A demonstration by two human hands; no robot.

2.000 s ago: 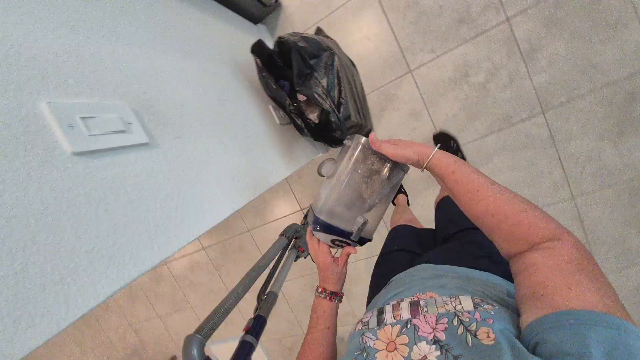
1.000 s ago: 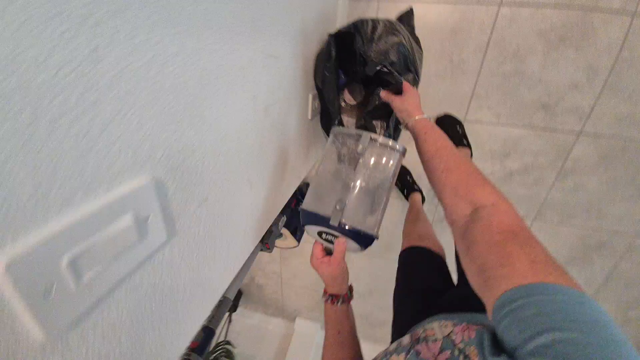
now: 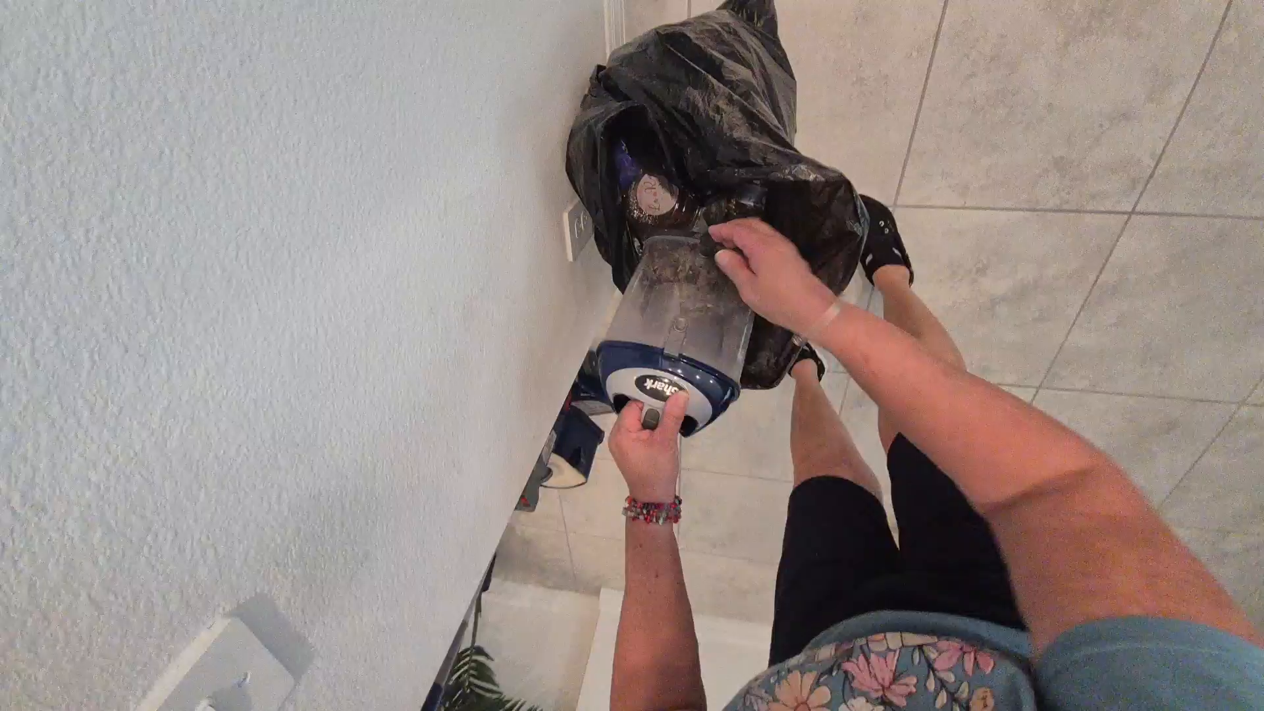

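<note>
A clear plastic vacuum dust cup (image 3: pixel 681 296) with a blue and grey Shark end is tilted, its far end at the mouth of a black plastic trash bag (image 3: pixel 706 89). My left hand (image 3: pixel 647 444) grips the handle at the blue end. My right hand (image 3: pixel 770 272) has its fingertips on a small dark part at the cup's far rim. Grey dust clings inside the cup near that rim. Inside the bag a round pinkish lid (image 3: pixel 653 197) and some dark rubbish show. Whether the cup's far end is open is hidden.
A textured pale wall (image 3: pixel 296 247) runs close on the left, with a switch plate (image 3: pixel 222 671) low down and an outlet plate (image 3: pixel 576 229) beside the bag. The blue vacuum body (image 3: pixel 573 444) stands by the wall. Tiled floor (image 3: pixel 1017 286) lies right; a fern-like plant (image 3: pixel 479 681) is below.
The dust cup has moved to the bag's mouth. My right hand, at the bag's edge a second ago, is now at the cup's far rim. The view has shifted.
</note>
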